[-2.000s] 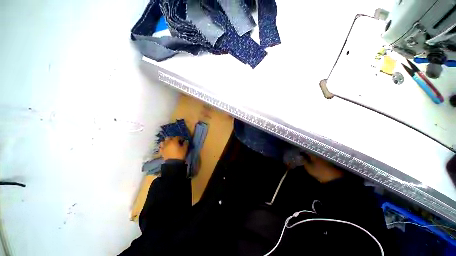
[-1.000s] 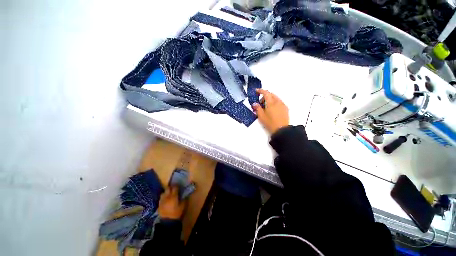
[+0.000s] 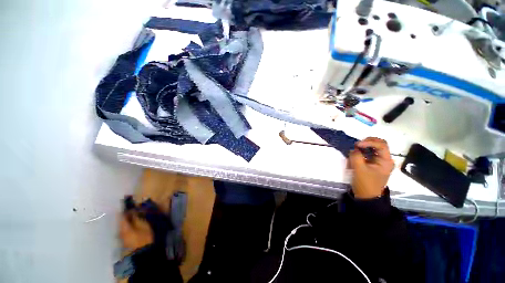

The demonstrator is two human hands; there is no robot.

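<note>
My right hand (image 3: 372, 166) is closed on the end of a denim strip (image 3: 334, 138) near the table's front edge. The strip stretches back left to the strip pile (image 3: 194, 99), a tangled dark blue and grey heap on the white table. My left hand (image 3: 134, 229) is blurred, low at the left over the brown board (image 3: 197, 213). Its fingers are at small dark denim pieces (image 3: 155, 215), and the blur hides the exact grip. A grey-blue folded piece (image 3: 177, 213) lies beside it.
The Jack sewing machine (image 3: 410, 61) stands at the back right, with red and blue snips (image 3: 364, 116) and a black screwdriver (image 3: 398, 110) by its needle area. A black phone (image 3: 437, 174) and yellow item (image 3: 455, 161) lie at right. More denim (image 3: 277, 14) is behind; a blue crate (image 3: 443, 222) is below.
My right hand has moved right from the pile, drawing a strip out with it. My left hand has moved left over the board's pieces. The view has shifted to the right.
</note>
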